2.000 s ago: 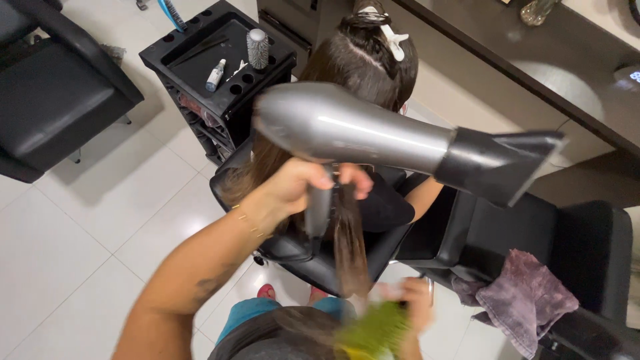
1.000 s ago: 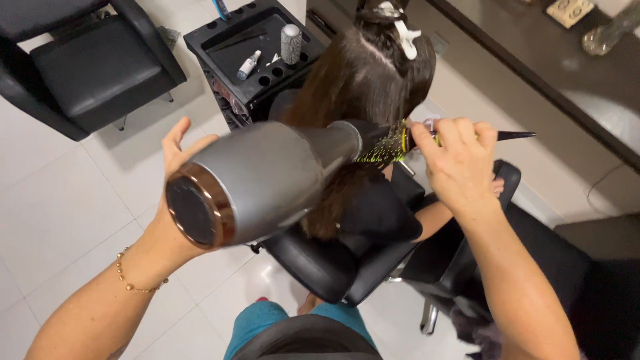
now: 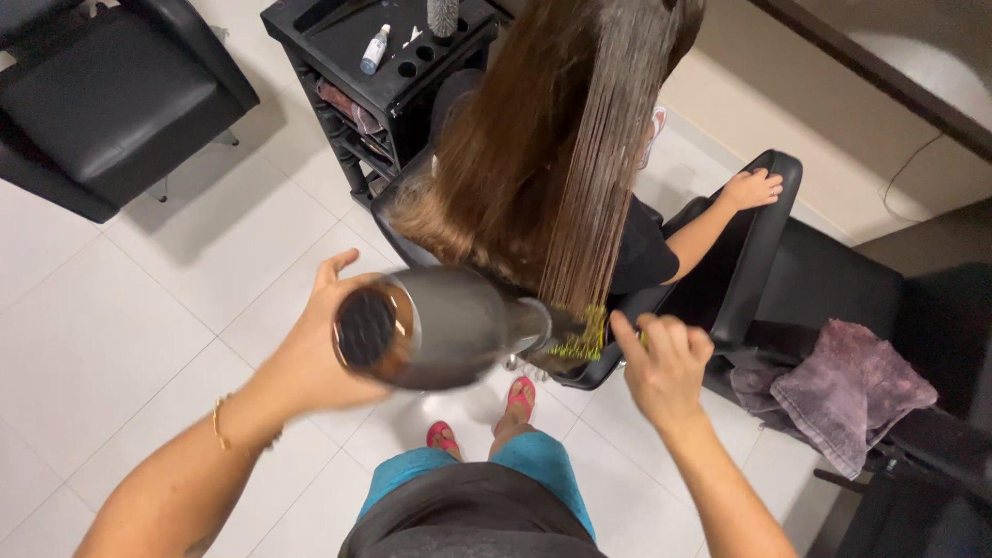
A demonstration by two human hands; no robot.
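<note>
My left hand (image 3: 329, 349) is around a grey hair dryer (image 3: 457, 329), its handle hidden beneath the body; the nozzle points right at the brush. My right hand (image 3: 663, 364) grips a round hairbrush with yellow-green bristles (image 3: 585, 337). A long, straight section of brown hair (image 3: 601, 163) runs down taut to the bristles. The rest of the hair (image 3: 504, 147) hangs loose to the left over the seated person's back. That person's hand (image 3: 753, 188) rests on the chair's armrest.
A black salon trolley (image 3: 353, 58) at the top holds a small bottle (image 3: 375, 50) and a round brush (image 3: 442, 17). Black chairs stand at left (image 3: 116, 93) and right (image 3: 821, 271). A purple towel (image 3: 852, 387) lies over the right chair. A counter edge (image 3: 876, 70) crosses the upper right.
The brush has moved down from near the person's head to the lower end of the hair section, with the dryer nozzle beside it. The seated person's hand shows on the armrest.
</note>
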